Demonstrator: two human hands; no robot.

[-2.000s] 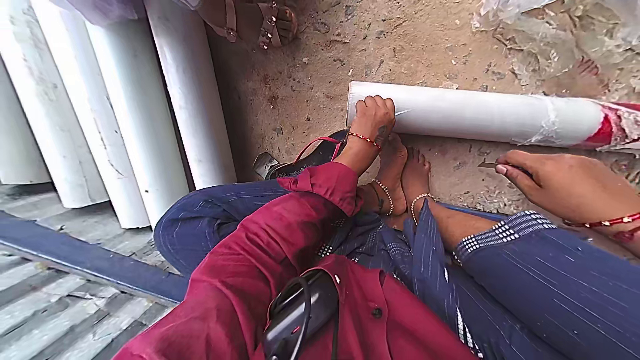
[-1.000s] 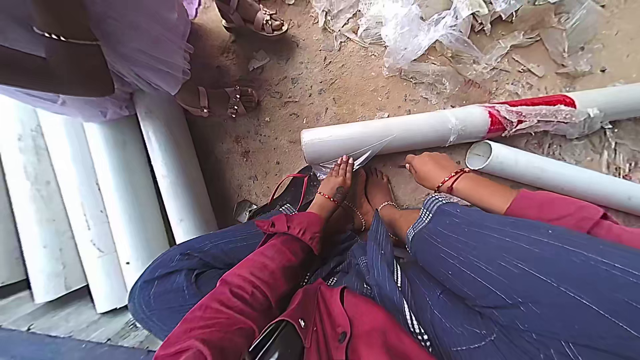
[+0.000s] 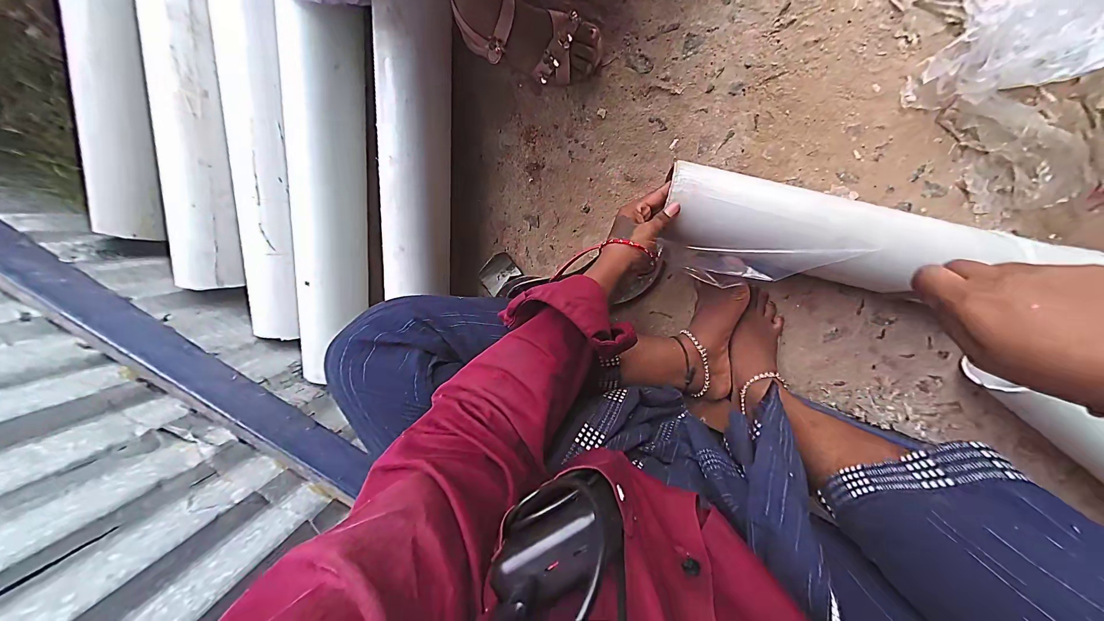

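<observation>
A white plastic pipe [image 3: 802,220] lies on the ground in front of my feet, its near end at the centre of the view. My left hand [image 3: 647,216] is at that end, fingers against the rim. Loose clear plastic film [image 3: 759,259] hangs from the pipe's side above my toes. My right hand [image 3: 957,285] rests against or just over the pipe farther right; its fingertips are curled and partly hidden, and whether it holds anything does not show. Below it on the right, the end of a second white pipe [image 3: 1048,414] shows.
Several white pipes [image 3: 323,172] lie side by side at the left, over a ridged metal sheet [image 3: 129,483] with a blue bar [image 3: 190,375]. Crumpled clear plastic [image 3: 1026,129] lies at upper right. Another person's sandalled foot [image 3: 552,43] stands at the top. A dark sandal [image 3: 638,285] is by my feet.
The loose film hangs from the pipe's side; two seconds ago my left hand was on top of the pipe end, and now it is at the rim.
</observation>
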